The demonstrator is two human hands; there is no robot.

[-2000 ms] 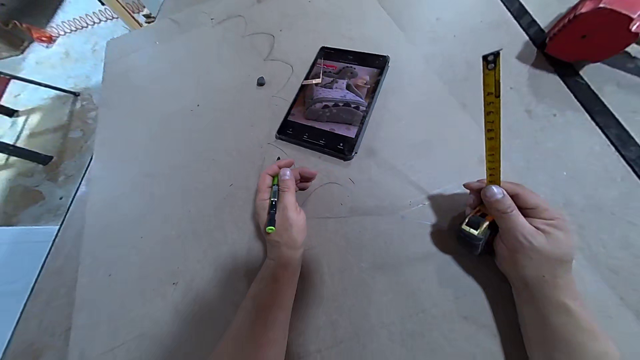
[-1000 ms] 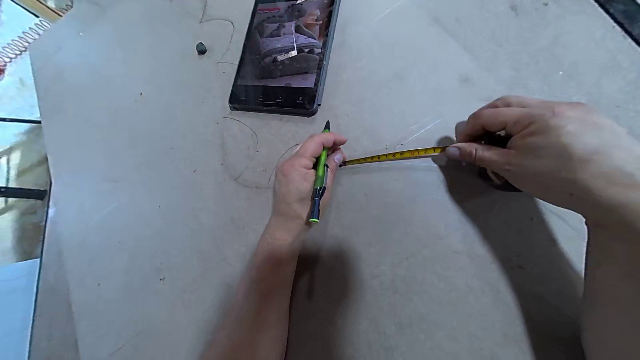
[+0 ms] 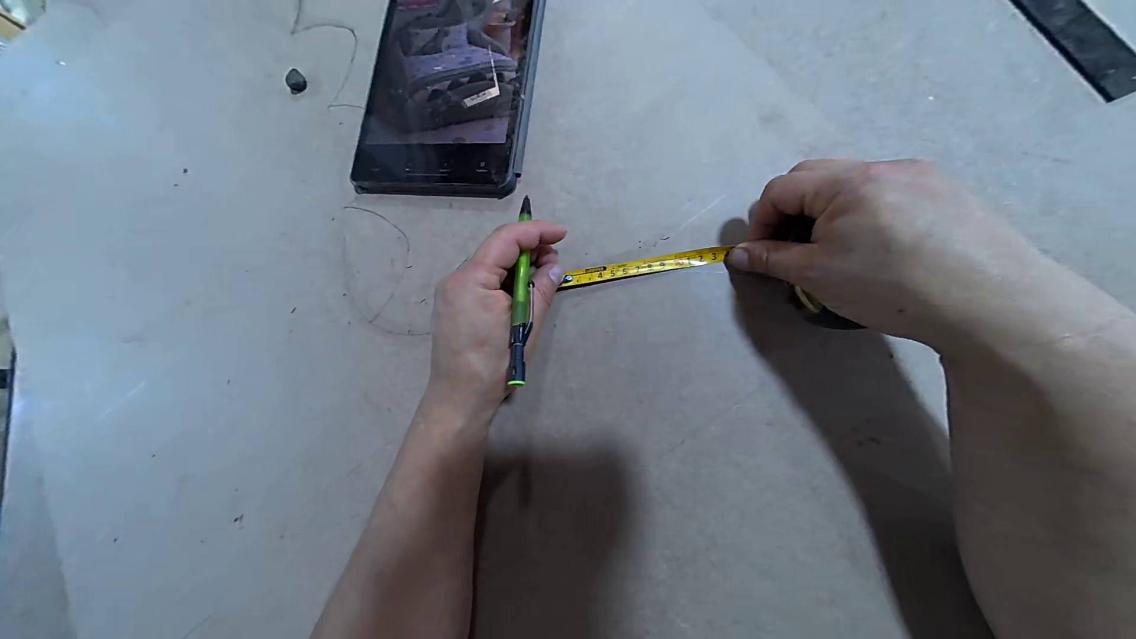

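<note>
My left hand (image 3: 488, 311) holds a green and black mechanical pencil (image 3: 521, 297), its dark tip pointing away from me. The thumb and fingertips of that hand also pinch the hooked end of a yellow tape measure blade (image 3: 652, 265). The blade runs roughly level across to my right hand (image 3: 852, 240), whose thumb and fingers grip it beside the tape case (image 3: 830, 312), mostly hidden under the palm. Both hands are low over a large grey sheet (image 3: 674, 373). Curved pencil lines are drawn on it left of my left hand and beside the phone.
A smartphone (image 3: 439, 169) in a dark case, showing a picture, lies on the sheet just beyond my left hand. Left of it sits a small dark lump (image 3: 295, 81). A black strip (image 3: 1078, 44) crosses the far right corner.
The tape blade pointed away from me at my right side two seconds ago; now it spans sideways between both hands. My left hand has taken hold of its end. The view has moved closer.
</note>
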